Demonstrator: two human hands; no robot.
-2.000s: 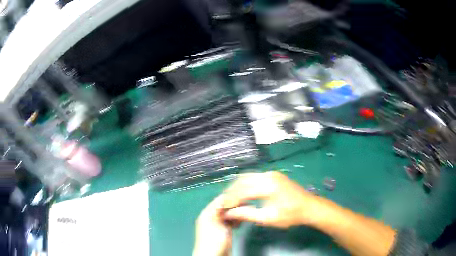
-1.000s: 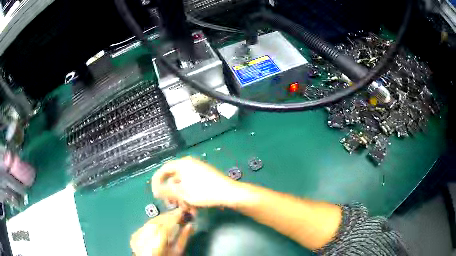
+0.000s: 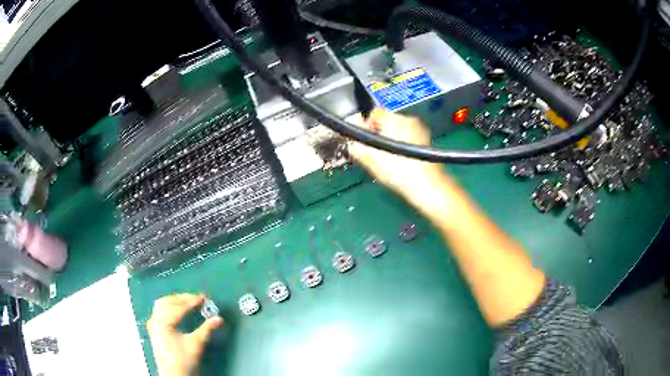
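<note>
Several small grey modules with dark centres (image 3: 311, 276) lie in a slanting row on the green mat. My left hand (image 3: 180, 332) pinches one more small grey module (image 3: 210, 309) at the row's left end, beside the white sheet. My right hand (image 3: 400, 139) is raised over the gap between the pale metal feeder box (image 3: 305, 92) and the grey box with a blue-yellow label (image 3: 459, 81). A black cable passes in front of it. Its fingers are blurred beside a dark shape, and I cannot tell whether they hold it.
Stacked clear trays with dark parts (image 3: 202, 187) stand at left. The white sheet (image 3: 84, 323) and a pink bottle (image 3: 45, 246) are far left. Dark boards (image 3: 580, 110) are heaped at right under a ribbed hose (image 3: 499, 55). The black cable (image 3: 455, 156) loops across the view.
My hands have parted: the right has moved up and right to the boxes, the left slightly down and left. The row of modules is now uncovered. The view has shifted slightly.
</note>
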